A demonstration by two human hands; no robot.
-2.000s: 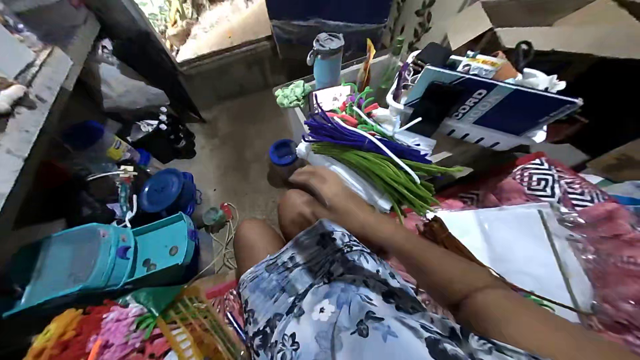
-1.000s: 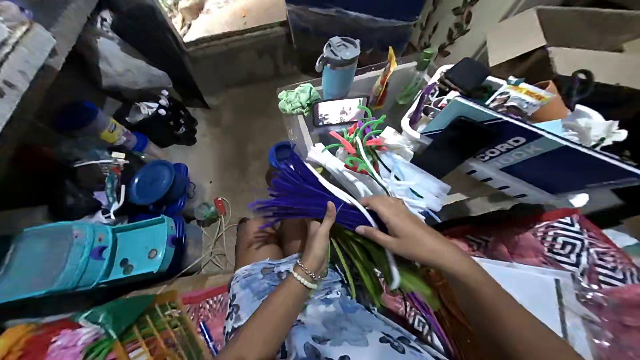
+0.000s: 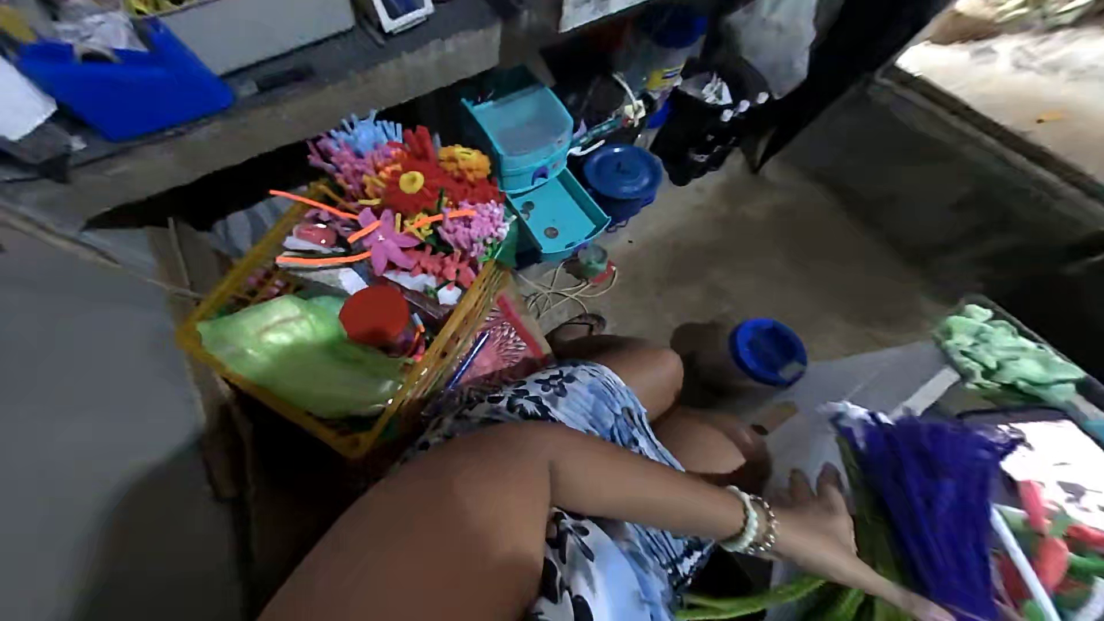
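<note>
My left hand [image 3: 815, 526], with two bracelets at the wrist, is at the lower right, its fingers apart, beside a bundle of purple chenille stems [image 3: 927, 509]. It lies against dark green stems; whether it touches the purple ones I cannot tell. Lighter green chenille stems [image 3: 763, 599] stick out below it. My right hand is out of view. At the right edge are red and green pieces [image 3: 1048, 552] and a phone-like device with a bright screen [image 3: 1056, 457]. A yellow plastic basket [image 3: 444, 345] at the left holds chenille flowers [image 3: 410, 185], a green plastic bag and a red-lidded jar.
A blue-lidded container [image 3: 768, 352] stands on the floor by my knees. Beyond the basket are a teal drawer box [image 3: 556, 211], a round blue-lidded tub [image 3: 623, 172] and a looped cord [image 3: 561, 293]. A concrete ledge [image 3: 293, 121] with a blue tray runs along the upper left. Green cloth [image 3: 1005, 354] lies at the right.
The view has swung left. A second ago both my hands were on the purple and green stems; now only my left hand shows, beside them.
</note>
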